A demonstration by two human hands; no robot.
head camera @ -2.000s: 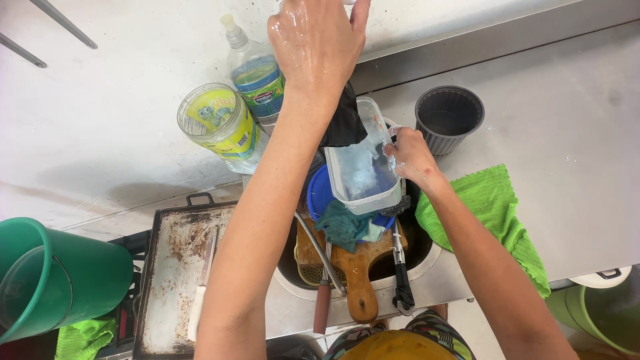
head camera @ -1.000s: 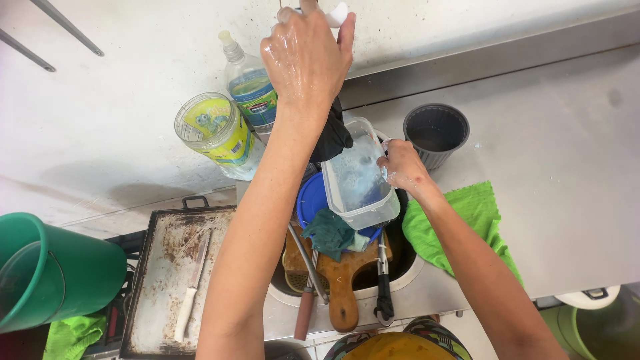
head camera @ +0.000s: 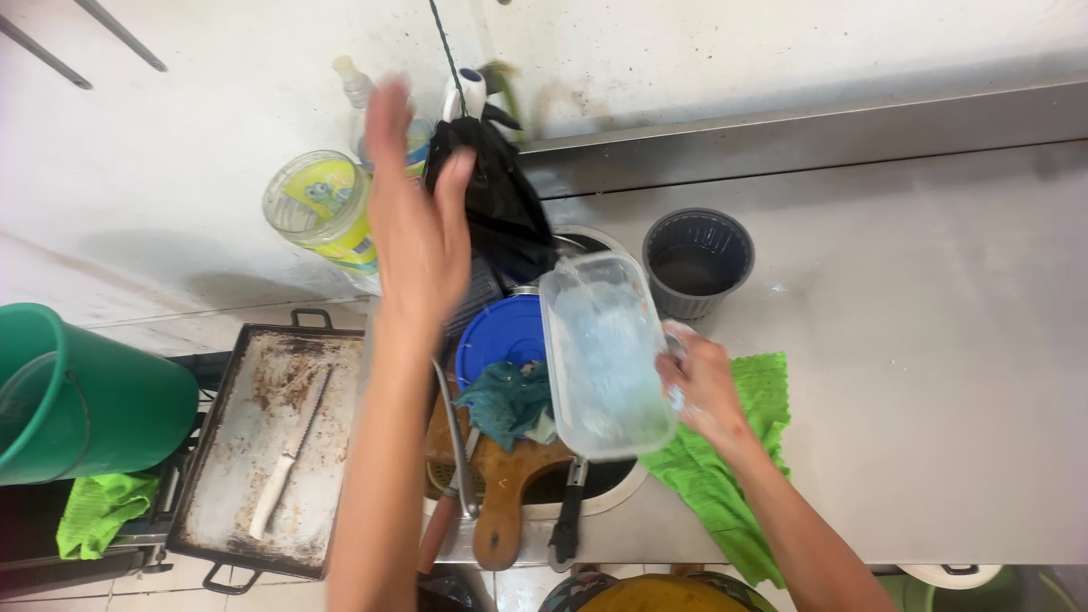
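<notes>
My right hand grips the right rim of a clear plastic container with bluish, cloudy residue inside, tilted over the sink. Raised at the left, my left hand is blurred, its fingers apart and nothing in it. Behind that hand hangs a black plastic bag on a cord, beside a partly hidden clear bottle. Under and beside the container are a blue plastic lid, a teal cloth, a wooden cutting board and a black-handled utensil. A dark ribbed cup stands just behind my right hand.
A green cloth lies on the steel counter under my right forearm. To the left are a stained tray holding a white-handled serrated knife, a green bucket and a labelled clear jar by the wall.
My left hand has come down from the top of the view, away from the white thing it was at. My right hand still holds the container, which has moved off the black bag.
</notes>
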